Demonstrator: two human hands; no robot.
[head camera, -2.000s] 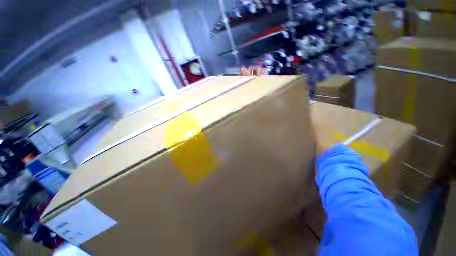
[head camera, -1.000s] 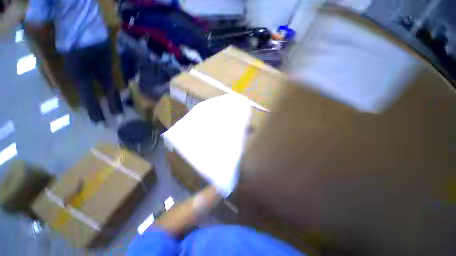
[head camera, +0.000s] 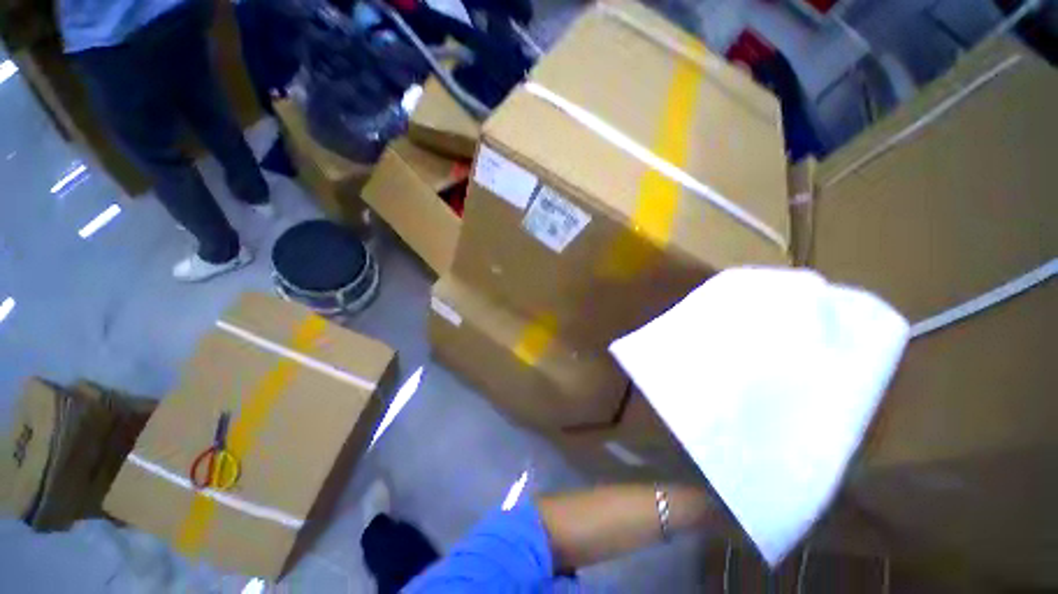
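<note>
My left hand (head camera: 696, 508) reaches in from the bottom centre, with a blue sleeve and a band at the wrist. Its fingers are hidden behind the white packing list (head camera: 777, 395), which it holds up. The sheet is overexposed and no print shows. Behind it, a large strapped carton (head camera: 580, 261) with yellow tape and two shipping labels (head camera: 557, 218) sits on another carton (head camera: 516, 337). A larger strapped carton (head camera: 963, 406) fills the right side. My right hand is not in view.
Scissors (head camera: 218, 458) lie on a strapped carton (head camera: 290, 406) on the floor at lower left. A round stool (head camera: 321, 261), an open carton (head camera: 418, 209) and dark bagged items (head camera: 354, 99) are beyond. A person (head camera: 174, 139) stands at upper left. Flattened-looking cartons (head camera: 52, 453) stand at far left.
The view has swung from the large carton's top to the floor and stacked cartons. Since the last frame, my left hand and the list have moved right in the view. The blue-sleeved arm seen earlier at right is gone.
</note>
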